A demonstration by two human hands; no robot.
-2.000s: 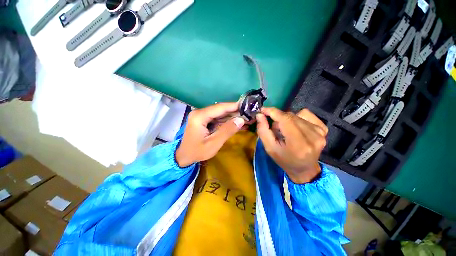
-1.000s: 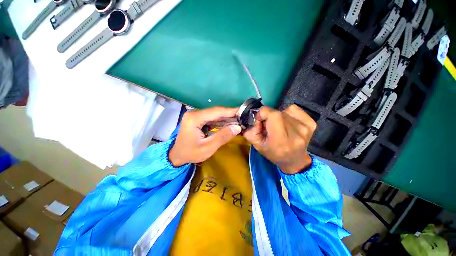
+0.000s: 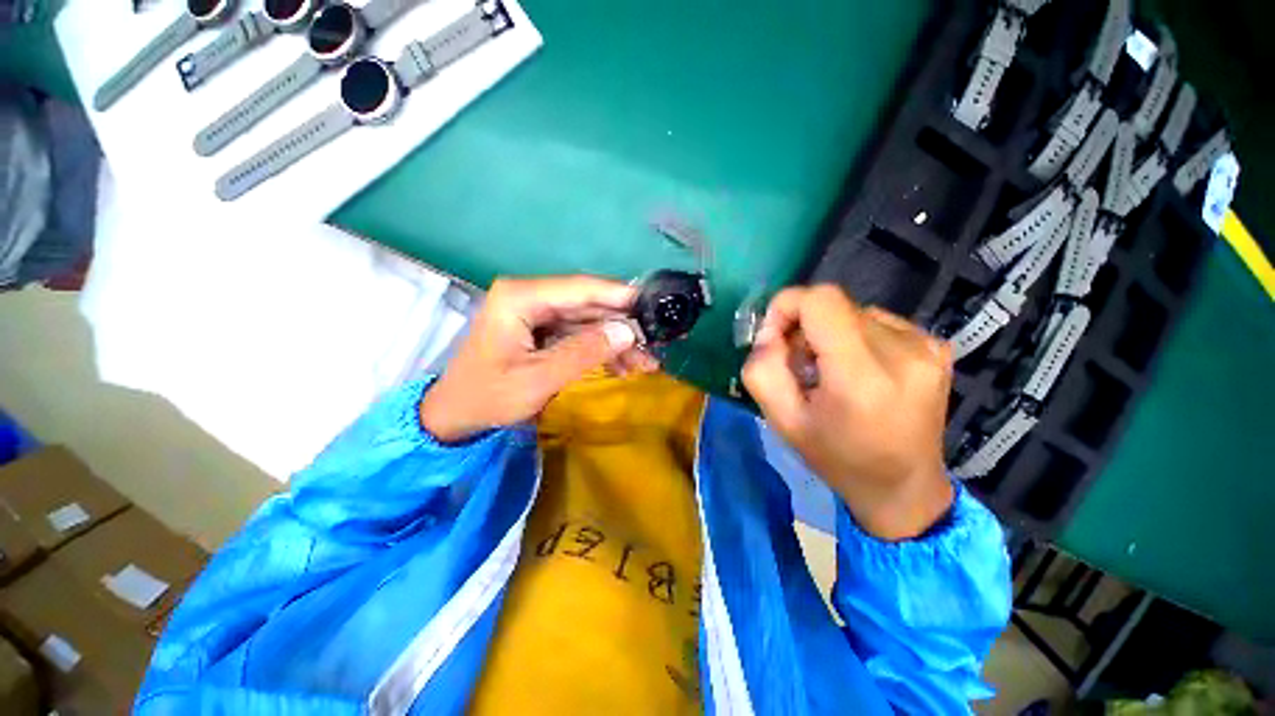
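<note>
My left hand (image 3: 538, 350) holds a smartwatch (image 3: 670, 308) by its case, with the dark round side facing up. One strap part, blurred, points away over the green bench; the rest is hidden by my left hand. My right hand (image 3: 846, 392) is to the right of the watch, apart from it, with thumb and forefinger pinched on a small clear film (image 3: 748, 319). The film is blurred.
A white sheet (image 3: 462, 84) at upper left bears several grey-strapped watches in a slanted row. A black foam tray (image 3: 895, 252) with crossed grey watches is at right on the green bench (image 3: 629, 126). Cartons (image 3: 98, 560) stand lower left.
My right hand has moved right, away from the watch, and the clear film now shows at its fingertips. My left hand has shifted slightly left with the watch, whose dark side now faces up more fully.
</note>
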